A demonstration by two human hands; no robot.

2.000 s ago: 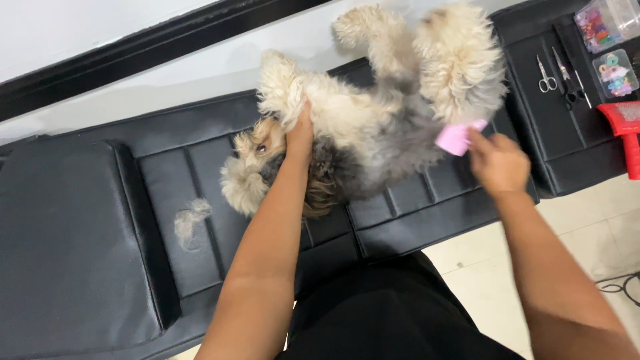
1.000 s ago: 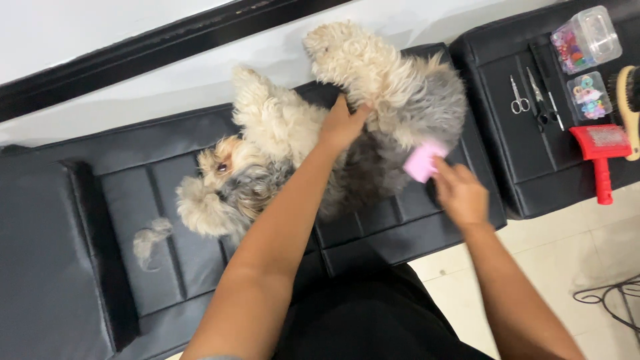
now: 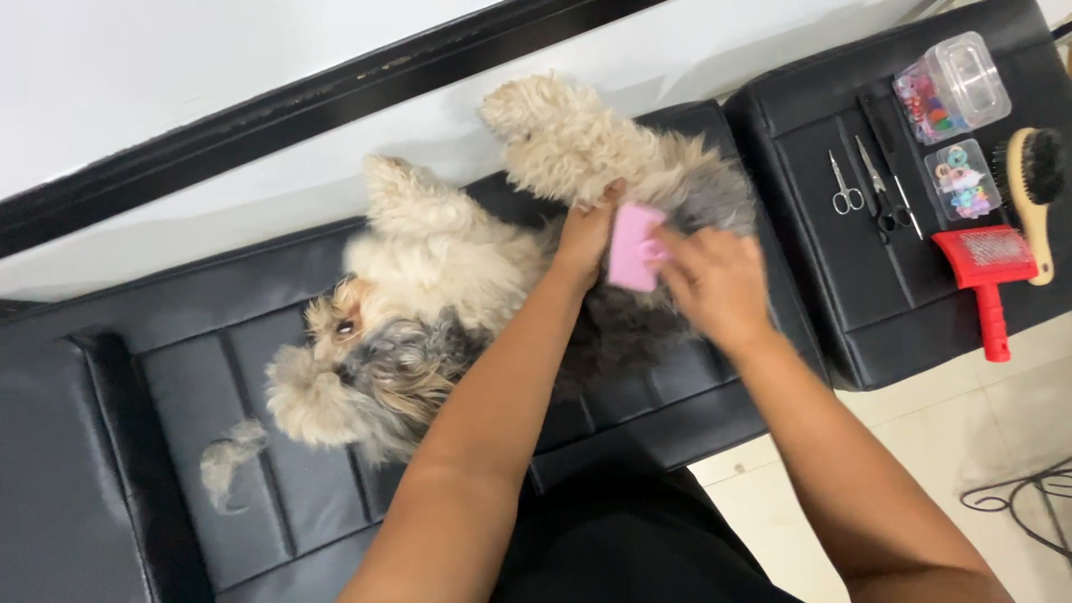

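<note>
A shaggy cream and grey dog (image 3: 452,260) lies on its side on a black padded bench, its head at the left and its legs toward the wall. My left hand (image 3: 589,234) grips the fur at the base of a hind leg; its fingertips are partly hidden in the coat. In my right hand (image 3: 716,280) is a pink grooming brush (image 3: 634,247), held flat by the dog's grey flank, just right of my left hand. The brush's working side faces away from view.
A second black bench (image 3: 871,327) at the right bears small scissors (image 3: 846,188), larger scissors (image 3: 878,188), a black comb (image 3: 878,126), clear boxes (image 3: 971,79) of hair ties, a red slicker brush (image 3: 995,255) and a wooden-handled brush (image 3: 1026,197). Loose fur (image 3: 230,461) lies at the left.
My left hand has gone from the dog's neck and chest to its hind leg. The pink brush in my right hand is now beside my left hand. The view has shifted.
</note>
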